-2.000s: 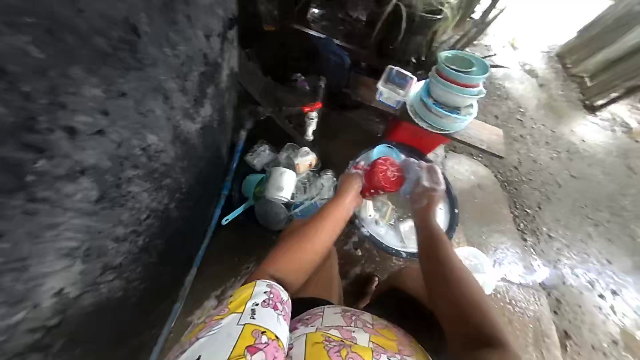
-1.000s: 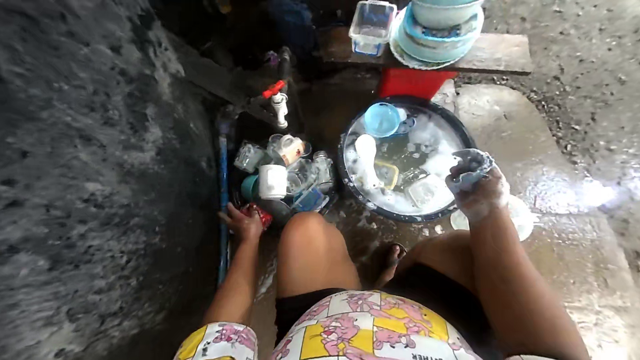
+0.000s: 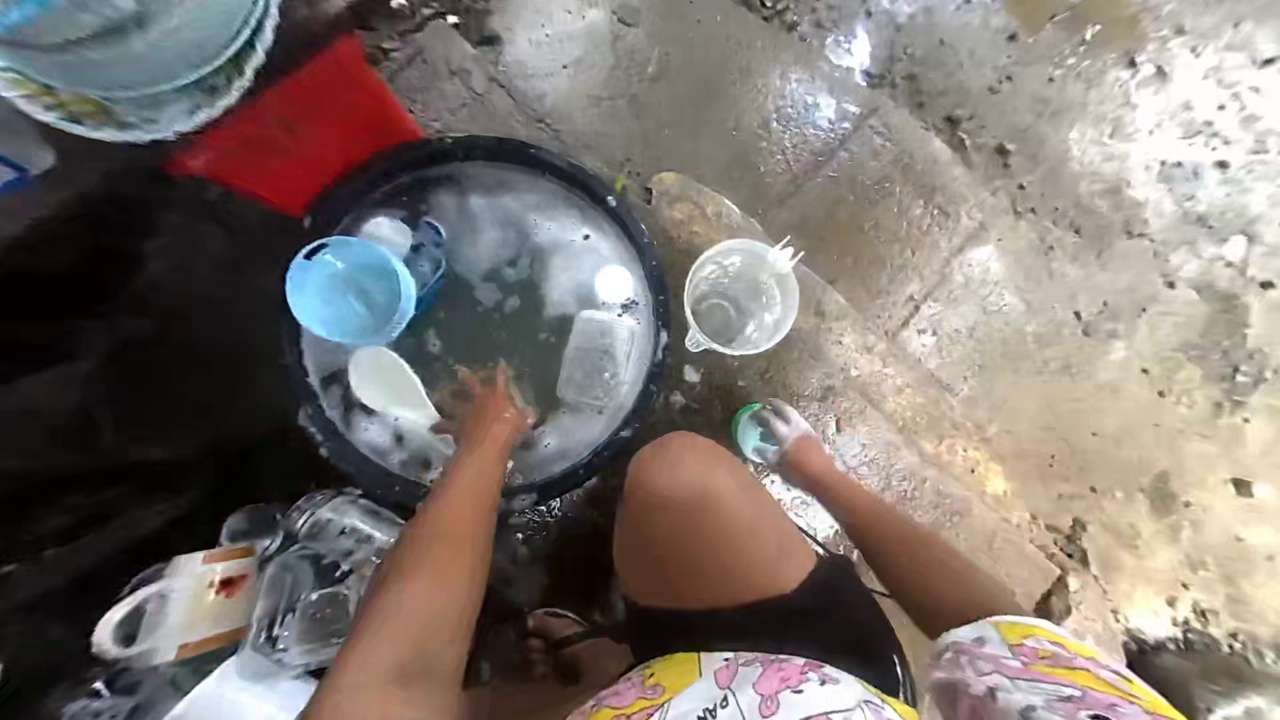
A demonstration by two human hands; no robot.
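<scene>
A round black basin (image 3: 655,300) holds soapy water. My left hand (image 3: 487,405) reaches into it with its fingers spread, the fingertips partly under the water; whether it touches anything there is hidden. Beside that hand lies a white rice scoop (image 3: 388,384). A light blue plastic cup (image 3: 350,290) and a clear plastic container (image 3: 597,358) are in the basin too. To the right of my knee, my right hand (image 3: 785,432), foamy at the fingers, is on a small round green-rimmed container (image 3: 752,433) on the wet ground.
A clear plastic pitcher (image 3: 742,298) with white utensils stands right of the basin. Glass jars (image 3: 340,530) and a white mug (image 3: 170,607) are piled at the lower left. Stacked bowls and plates (image 3: 140,70) and a red container (image 3: 300,120) sit at the upper left.
My left hand has moved from beside the piled jars, where it was on something red, into the basin. My right hand has lowered to the ground right of my knee. The view has swung right.
</scene>
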